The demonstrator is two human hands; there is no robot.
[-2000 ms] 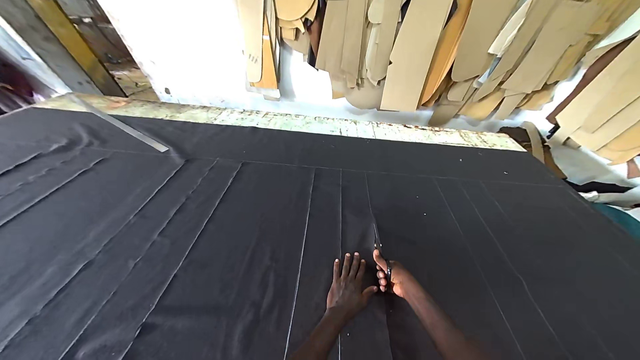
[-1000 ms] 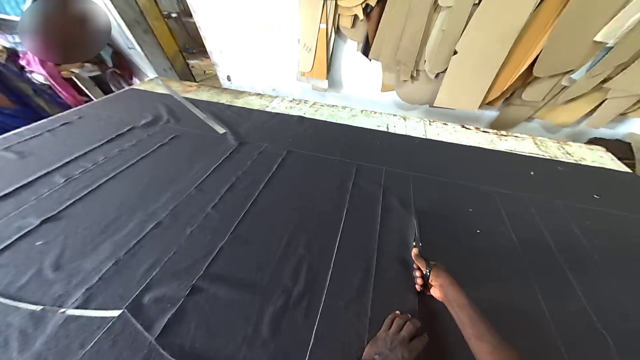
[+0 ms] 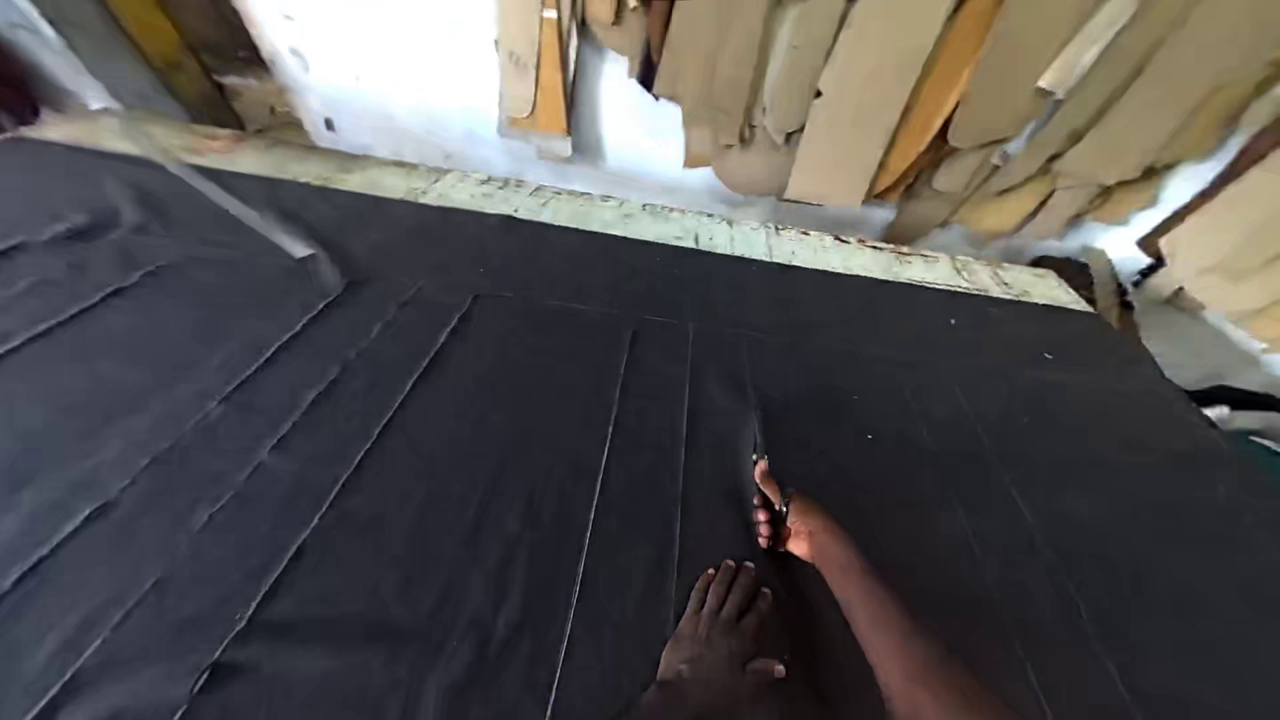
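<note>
Dark fabric [image 3: 520, 440] marked with several pale lines covers the table. Near the lower middle, my right hand [image 3: 790, 520] is closed around the handles of a pair of scissors [image 3: 759, 440], whose blades point away from me along a faint line in the fabric. The blades are thin and blurred, so how far apart they are cannot be told. Just left of and below it, my left hand [image 3: 722, 625] lies palm down on the fabric, fingers spread, holding nothing.
A metal ruler or strip [image 3: 240, 212] lies across the fabric at the far left. Beyond the worn pale table edge [image 3: 640, 222], many cardboard pattern pieces [image 3: 870, 90] hang against a white wall. Dark items lie past the table's right end.
The view has swung left and back. My left hand has moved up the fabric since one second ago, when it was at the lower edge of the view. The scissors remain in my right hand.
</note>
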